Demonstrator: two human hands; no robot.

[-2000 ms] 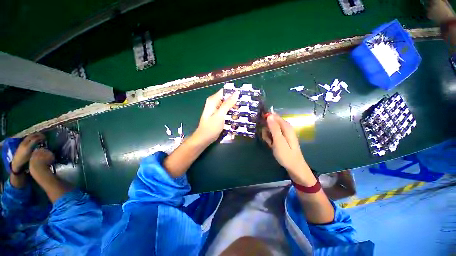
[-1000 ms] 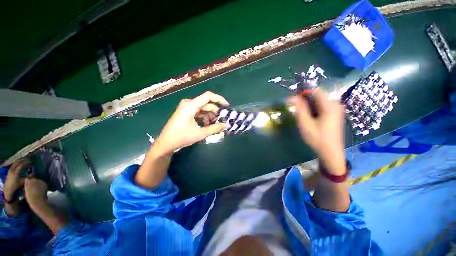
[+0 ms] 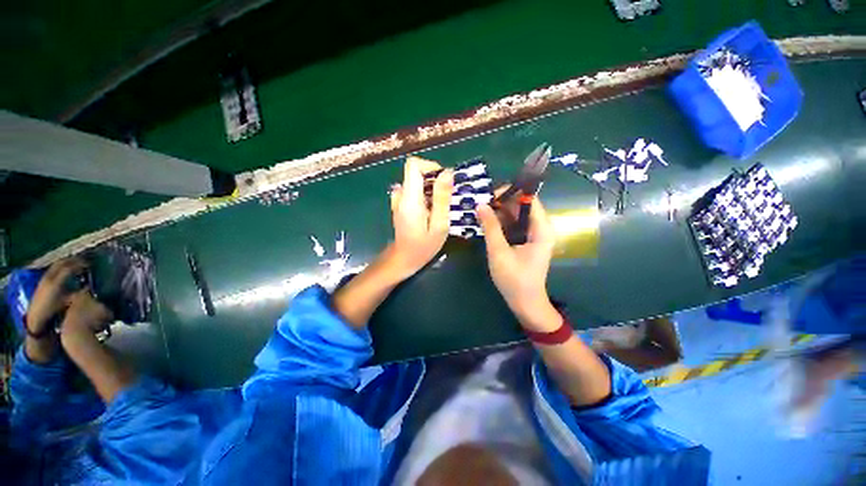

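Observation:
My left hand (image 3: pixel 421 216) holds the left side of a panel of black-and-white rows (image 3: pixel 469 197) above the green bench. My right hand (image 3: pixel 520 249) is at the panel's right edge, with its thumb close to or touching it. The same hand holds dark side cutters (image 3: pixel 534 175) with a red part near the pivot; their jaws point up and away from the panel. The handles are mostly hidden by my fingers. My fingers also cover the panel's left part.
A blue bin (image 3: pixel 736 90) of white pieces stands at the back right. A checkered stack (image 3: pixel 743 225) lies at the right, with loose white pieces (image 3: pixel 629 163) left of it. Yellow tape (image 3: pixel 575 234) is on the bench. Another person's hands (image 3: pixel 68 302) are at far left.
Since one second ago, my right hand has moved left from the loose pieces to the panel, with the cutters now clearly visible. The panel is turned to show its face more upright.

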